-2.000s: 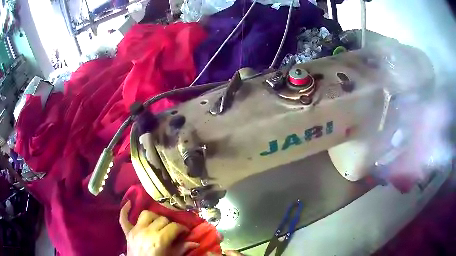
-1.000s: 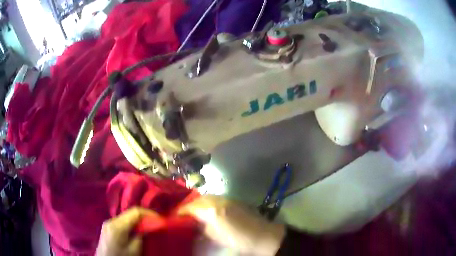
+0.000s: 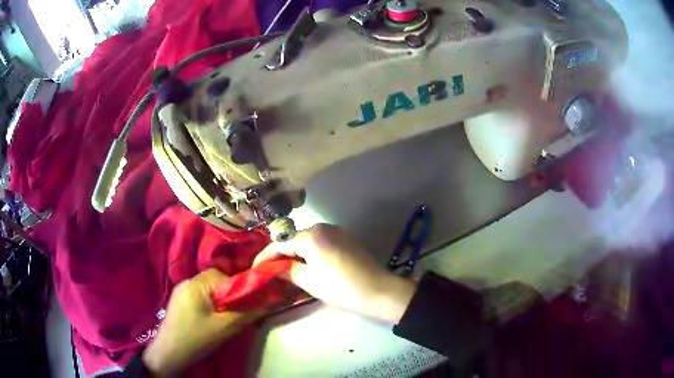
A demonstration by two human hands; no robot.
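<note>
Thin red fabric (image 3: 251,284) is stretched between my two hands just in front of the needle area. My left hand (image 3: 193,314) grips it at the lower left. My right hand (image 3: 336,269) pinches it beside the bright spot, close to the presser foot area. The fingers partly hide the fabric, and the needle is not clearly visible. The cream sewing machine head (image 3: 369,103) with green JARI lettering stands behind my hands. The rest of the red fabric (image 3: 96,251) is heaped at the left.
Blue-handled thread snips (image 3: 411,235) lie on the grey machine bed (image 3: 369,184), just beyond my right wrist. A gooseneck lamp (image 3: 111,177) hangs left of the head. Purple fabric (image 3: 332,4) lies behind the machine. A red scrap (image 3: 591,173) is at the right end.
My right hand has come into view and now holds the fabric near the needle area. My left hand has moved lower, with the fabric drawn between both hands. The view has shifted downward.
</note>
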